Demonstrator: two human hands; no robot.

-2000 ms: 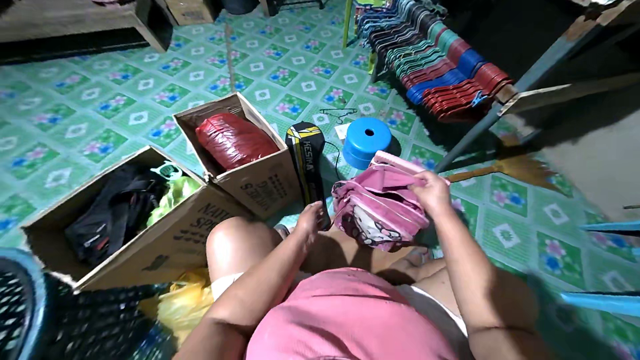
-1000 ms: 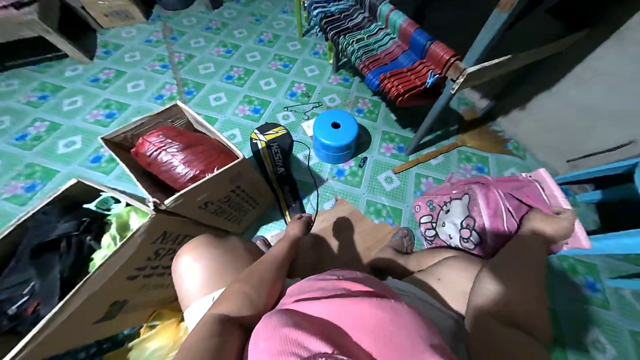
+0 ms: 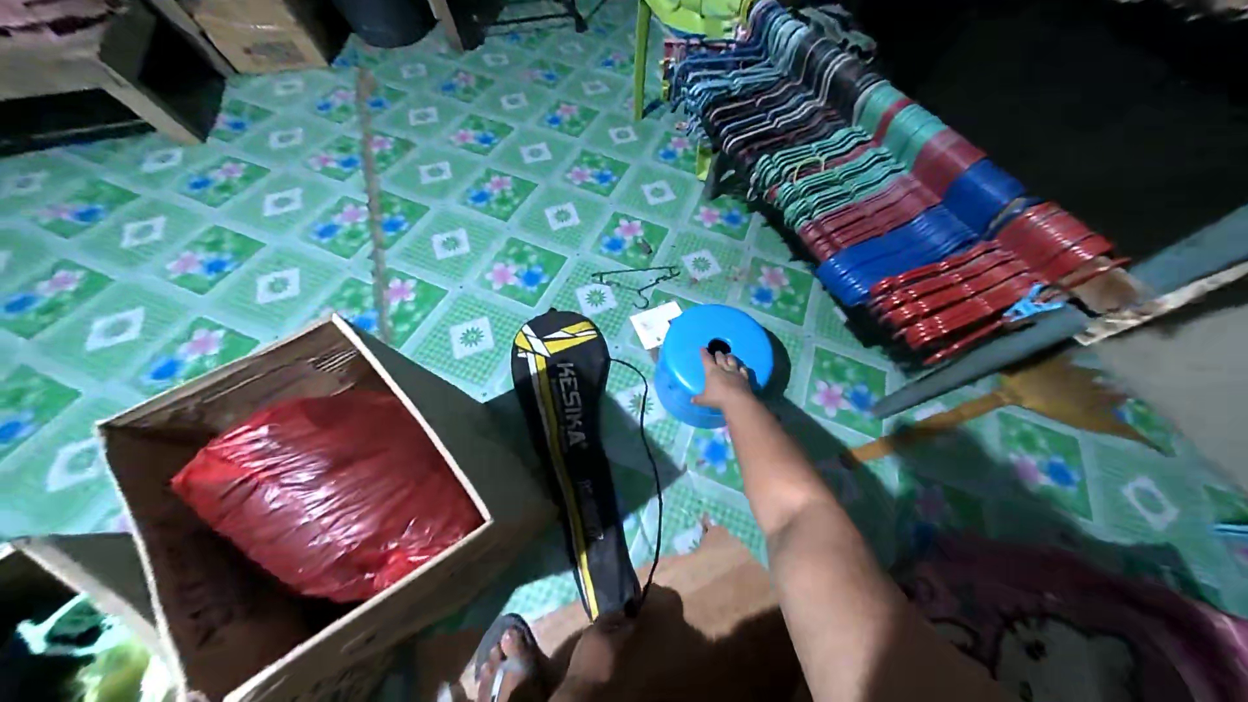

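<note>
My right hand [image 3: 724, 378] rests on the top of a round blue plastic stool [image 3: 707, 409], its fingers at the dark hole in the middle. At the lower edge, my left hand [image 3: 603, 639] holds the narrow end of a black racket cover [image 3: 575, 439] with yellow stripes and a thin dark cord. The cover stands between the blue stool and a cardboard box. At the bottom right a pink bag [image 3: 1053, 634] with a cartoon cat face lies in shadow under my right arm, partly out of view.
An open cardboard box [image 3: 409, 375] holds a red plastic bag [image 3: 331, 492]. A wire hanger [image 3: 639, 281] and a white card [image 3: 655, 325] lie on the patterned floor. Rows of plastic hangers [image 3: 877, 185] hang on a rail, and a broom [image 3: 1063, 395] lies beneath at right.
My right hand has let go of the pink bag, which it held at the right a second ago, and is now on the blue stool. The view has moved closer to the floor.
</note>
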